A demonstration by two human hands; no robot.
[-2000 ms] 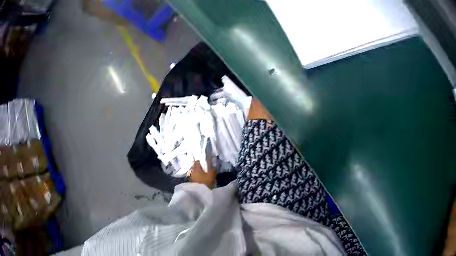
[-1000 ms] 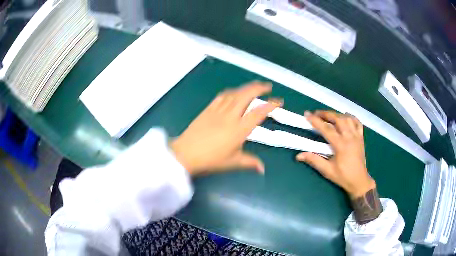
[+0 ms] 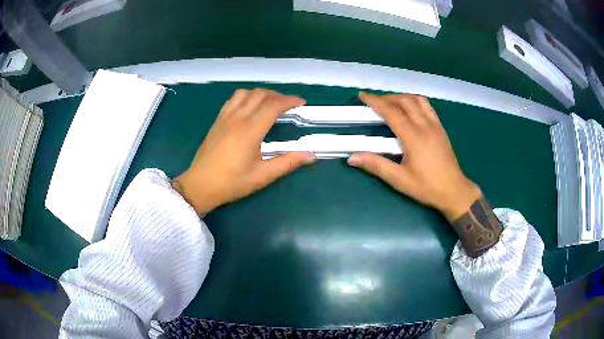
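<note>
A white card insert [image 3: 331, 145] lies on the green bench in front of me, its long central opening showing green. It looks several layers thick at the edges. My left hand [image 3: 240, 149] grips its left end, fingers over the far side and thumb at the near side. My right hand [image 3: 418, 152] grips its right end the same way. Both palms hide the insert's ends. A flat white pile of insert blanks [image 3: 102, 149] lies left of my left hand.
A tall cream-grey edged stack [image 3: 16, 159] is at the far left by a metal post [image 3: 46, 43]. White frames [image 3: 577, 179] are grouped at the right. Beyond the pale metal strip [image 3: 265, 69] lie slim white boxes [image 3: 536, 65].
Two seconds ago a hand was in the waste bag; then both hands came to the insert. My left hand has closed on its left end, and the insert now lies level across the view.
</note>
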